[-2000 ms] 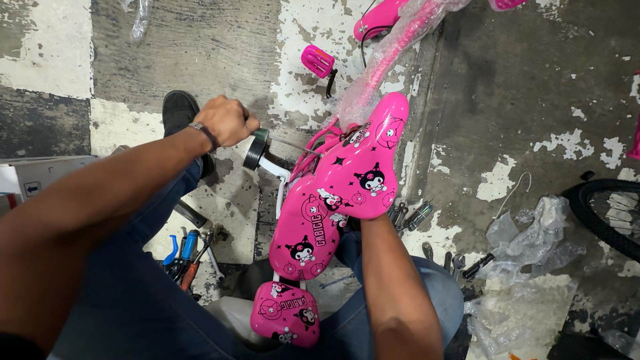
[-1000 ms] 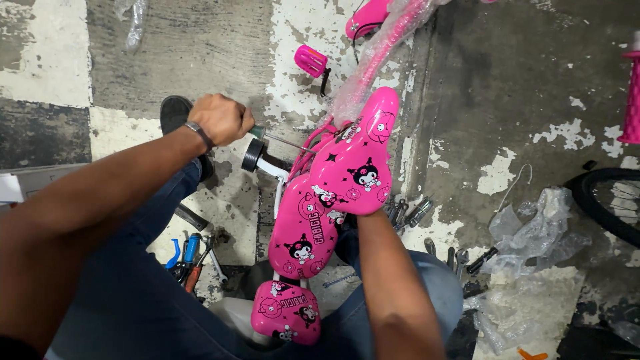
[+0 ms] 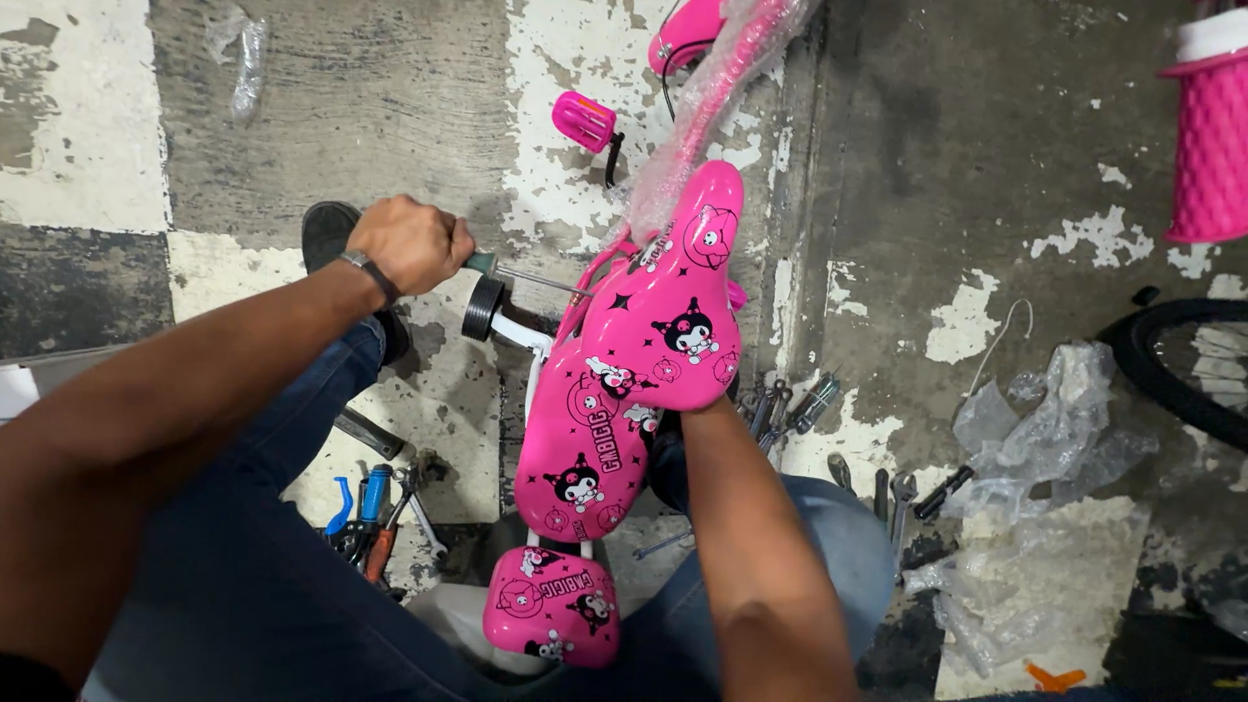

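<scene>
My left hand (image 3: 411,244) is closed around the dark green handle of a screwdriver (image 3: 531,280), whose metal shaft points right, to the side of the pink child's bicycle beneath its saddle. The printed pink saddle (image 3: 673,312) lies over a larger pink seat (image 3: 585,448), with a small pink backrest (image 3: 553,606) nearest my body. A white training-wheel bracket (image 3: 519,333) with a black wheel (image 3: 484,307) sticks out at the left. My right forearm reaches up under the saddle; that hand is hidden. Bubble wrap (image 3: 697,117) covers the pink frame tube.
Pliers and hand tools (image 3: 375,517) lie left of my legs, wrenches (image 3: 770,405) and a socket wrench (image 3: 902,497) at the right. Plastic wrap (image 3: 1033,439), a black tire (image 3: 1150,380) and a pink basket (image 3: 1219,146) are farther right. A pink pedal (image 3: 585,122) stands out ahead.
The pink basket at the right edge has come further into view. My left hand has shifted slightly, and the screwdriver's shaft now shows more plainly against the bicycle.
</scene>
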